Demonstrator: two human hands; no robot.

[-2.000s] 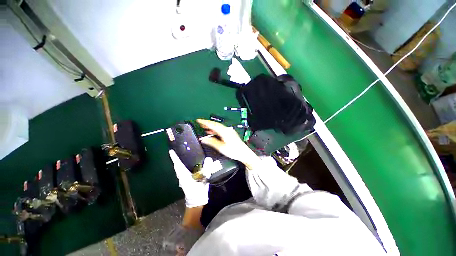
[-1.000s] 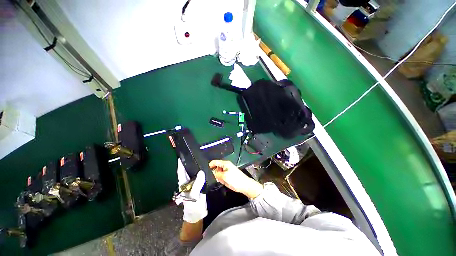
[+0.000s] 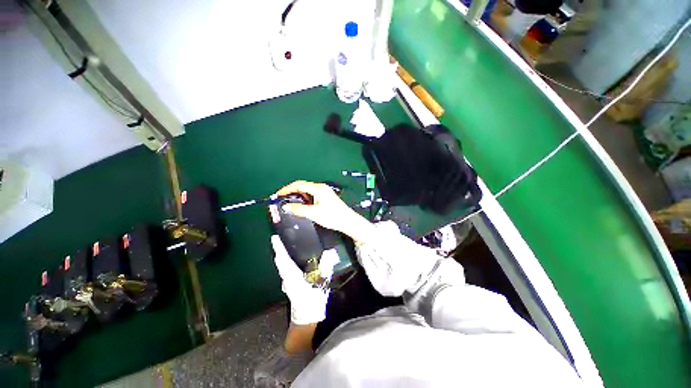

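Observation:
A black smart lock lies face up in my hands over the green mat, with a red-white sticker near its top. Brass hardware shows at its lower end. My left hand, in a white glove, holds the lock's lower left side and end. My right hand, bare, lies over the lock's upper end with its fingers bent around the top edge. The right fingertips partly hide that end. A dark flat plate, partly hidden, lies beside the lock's lower right side.
Several black locks with brass parts stand in a row at left, one lock nearer. A black bag, small green-white pieces, tissue and bottle are at right. The green conveyor curves beyond a white rail.
The lock has turned from its narrow side to its face. My right hand has moved up from beside its lower part to its top end. The left still holds the lower end.

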